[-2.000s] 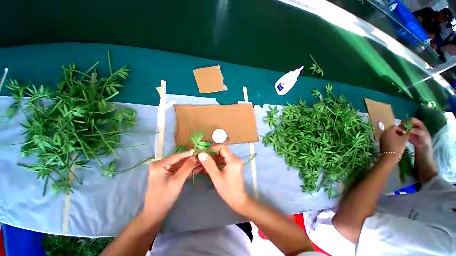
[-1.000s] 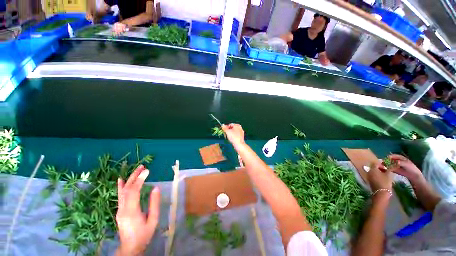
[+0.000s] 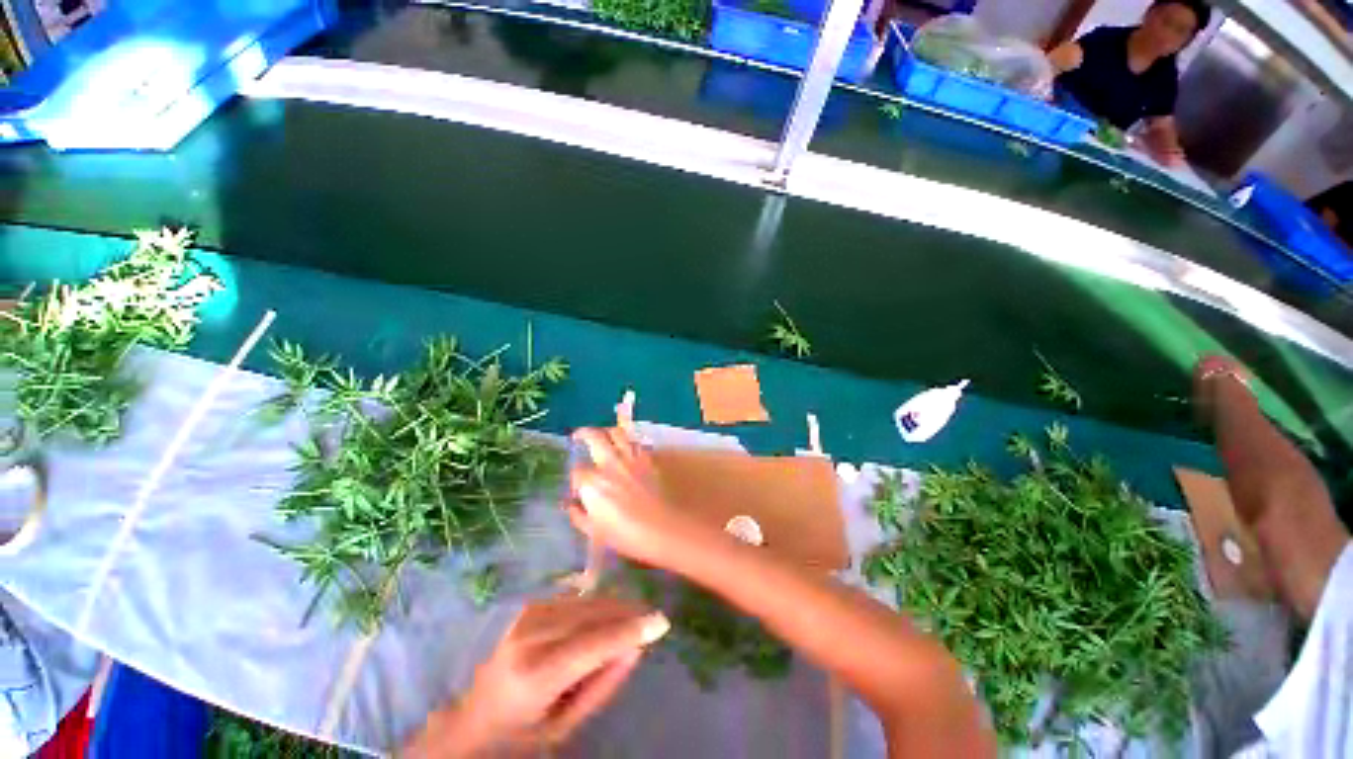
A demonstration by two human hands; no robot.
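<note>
My right hand reaches left across the cardboard work pad, its curled fingers between the pad and the branch pile. My left hand is lower and nearer me, blurred, with thumb and fingers close together. Whether either hand holds a stem cannot be told. The white glue cup sits on the pad, partly hidden by my right forearm. A small leaf cluster lies below the pad, partly behind that forearm. A finished piece lies on the dark belt.
The dense leaf pile is right of the pad. A glue bottle and cardboard scrap lie beyond the pad. Another person's arm reaches over the belt at right. A tape roll is far left. A person sits across the line.
My right hand has left the belt and moved back and left; a sprig now lies on the belt. My left hand has moved nearer the leaf cluster. The view has turned left and down.
</note>
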